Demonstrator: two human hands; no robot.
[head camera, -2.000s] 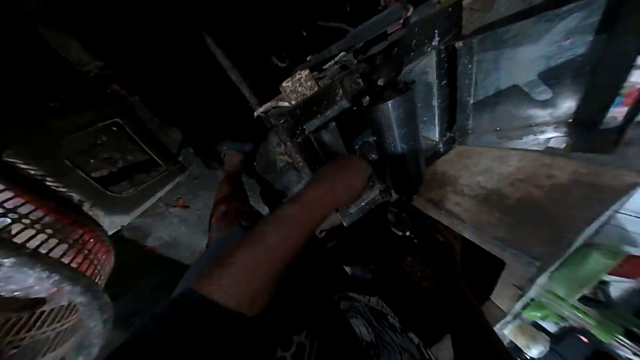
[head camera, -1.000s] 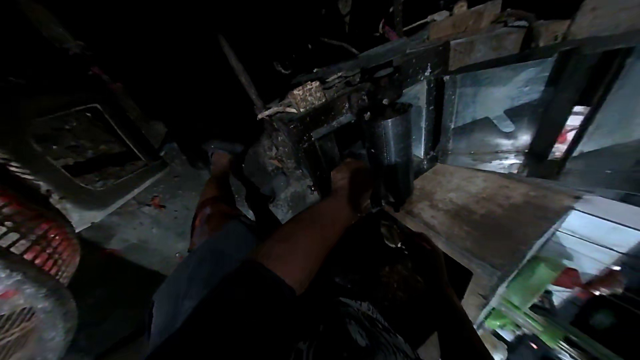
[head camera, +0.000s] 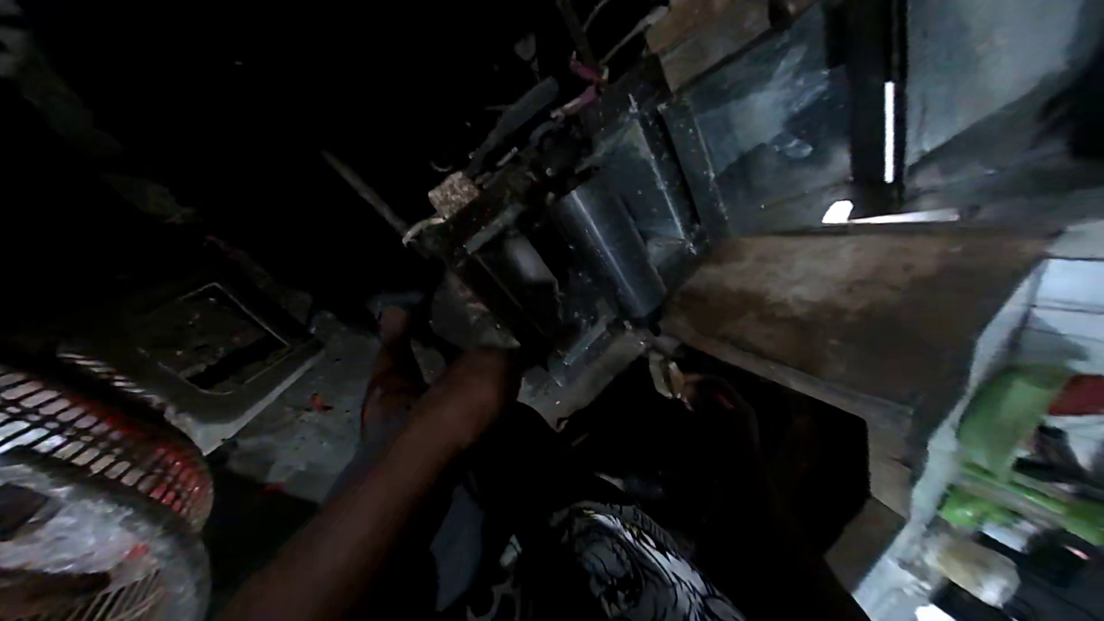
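My left hand (head camera: 487, 375) is beside a flat, greyish piece (head camera: 461, 310) at the lower left of a dark metal frame; its fingers are mostly in shadow, so a grip cannot be made out. A grey metal cylinder (head camera: 612, 250) stands tilted in the frame. My right hand (head camera: 720, 397) lies in deep shadow below the cylinder, close to a small pale object (head camera: 666, 375). Whether that hand holds it is unclear. A rough light block (head camera: 453, 194) rests on top of the frame.
Plastic baskets (head camera: 95, 431) stand at the lower left, near a pale casing (head camera: 207, 414) with a rectangular opening. A brown board (head camera: 828, 310) lies right of the cylinder, below glass panels (head camera: 768, 129). Green items (head camera: 1009, 423) and white tiles are at the far right.
My left hand has moved from beside the cylinder down to the left, to the frame's lower left side. The view has shifted.
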